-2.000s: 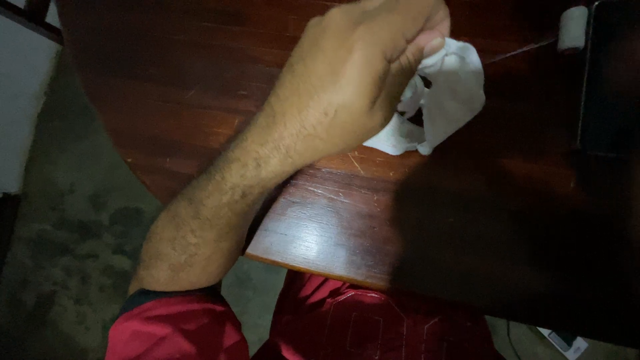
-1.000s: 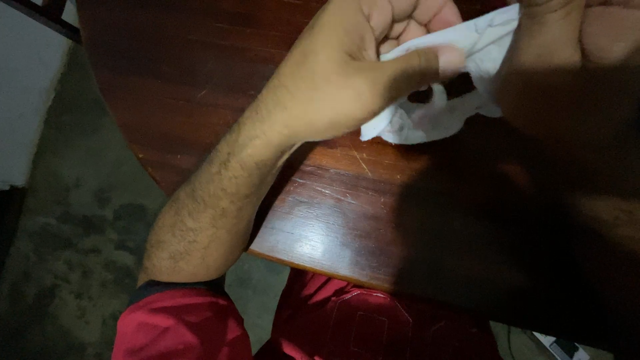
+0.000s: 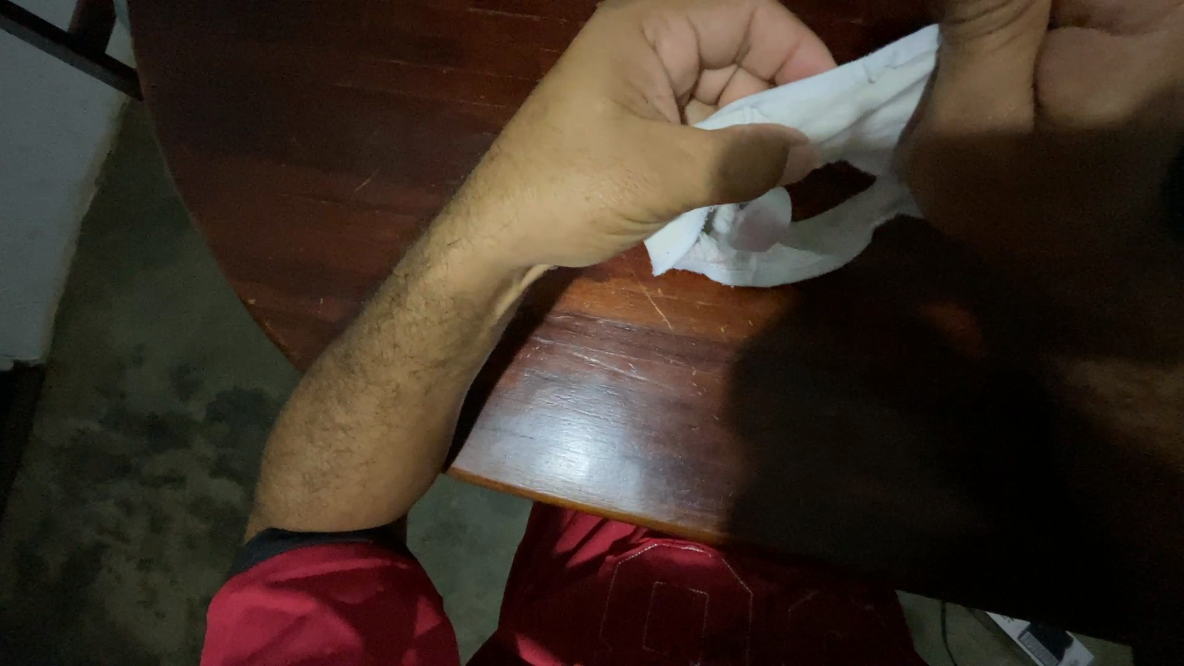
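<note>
My left hand (image 3: pixel 684 139) reaches in from the lower left and pinches a piece of white cloth (image 3: pixel 832 102) between thumb and fingers. The cloth is creased, with an opening through which the dark wood shows, and a small rounded flap hangs below my thumb. At the upper right, my right hand (image 3: pixel 999 102) is at the cloth's other end; its fingertips are hidden and much of it lies in shadow. The cloth is held just over the tabletop.
A glossy dark reddish-brown wooden table (image 3: pixel 592 435) with a curved edge spans the view. A dark shadow covers its right part. Below the edge are red clothing (image 3: pixel 684 592) and, at the lower right, a white object with a dark patch (image 3: pixel 1041 638). Concrete floor (image 3: pixel 139 444) shows at left.
My right hand has come into view at the right end of the cloth. The cloth, bunched below my left hand in the earliest frame, is now spread between both hands.
</note>
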